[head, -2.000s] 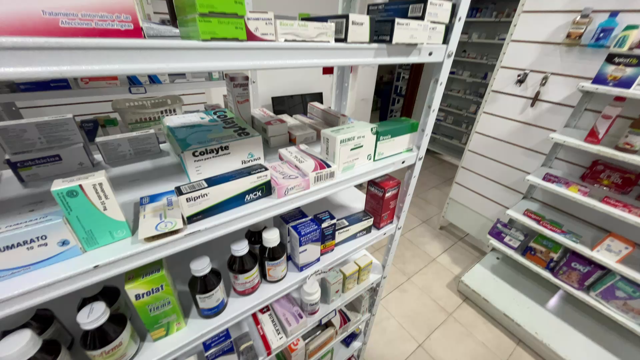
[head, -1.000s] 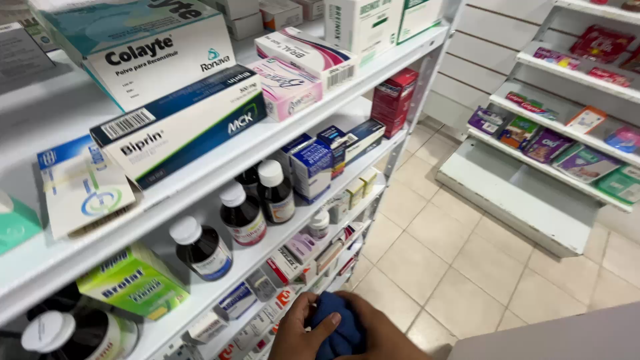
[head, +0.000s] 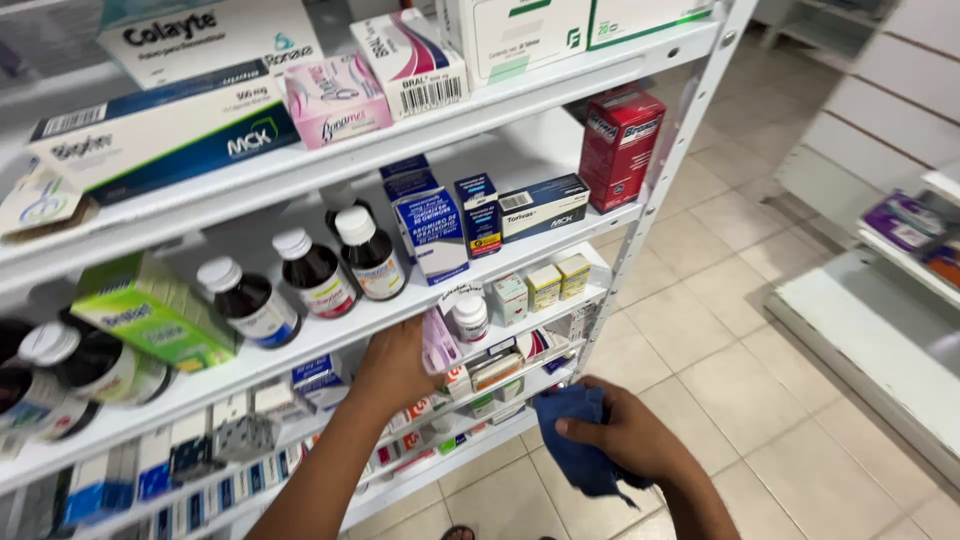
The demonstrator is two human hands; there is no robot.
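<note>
My left hand [head: 397, 367] reaches onto the shelf below the brown bottles, its fingers at a pink-and-lilac medicine box [head: 439, 341]; they are partly hidden, so a firm hold cannot be told. Just right of that box stands a small white pill bottle [head: 470, 318], with small yellow-and-white boxes [head: 544, 287] beyond it. A crumpled dark blue cloth [head: 574, 439] is gripped in my right hand [head: 611, 431], in front of the rack's right end. Brown bottles with white caps [head: 315, 274] and a blue-and-white box [head: 433, 234] stand on the shelf above my left hand.
A white metal shelf rack [head: 525, 105] full of medicine boxes crosses the view, its perforated upright [head: 660, 187] at the right end. A red box [head: 621, 150] stands near that upright. Tiled floor [head: 697, 352] lies beside it, and another white display shelf [head: 862, 322] is at the right.
My hands were together at the blue cloth a second ago; now they are apart, the left at the lower shelf and the right with the cloth. Two seconds ago neither hand was visible.
</note>
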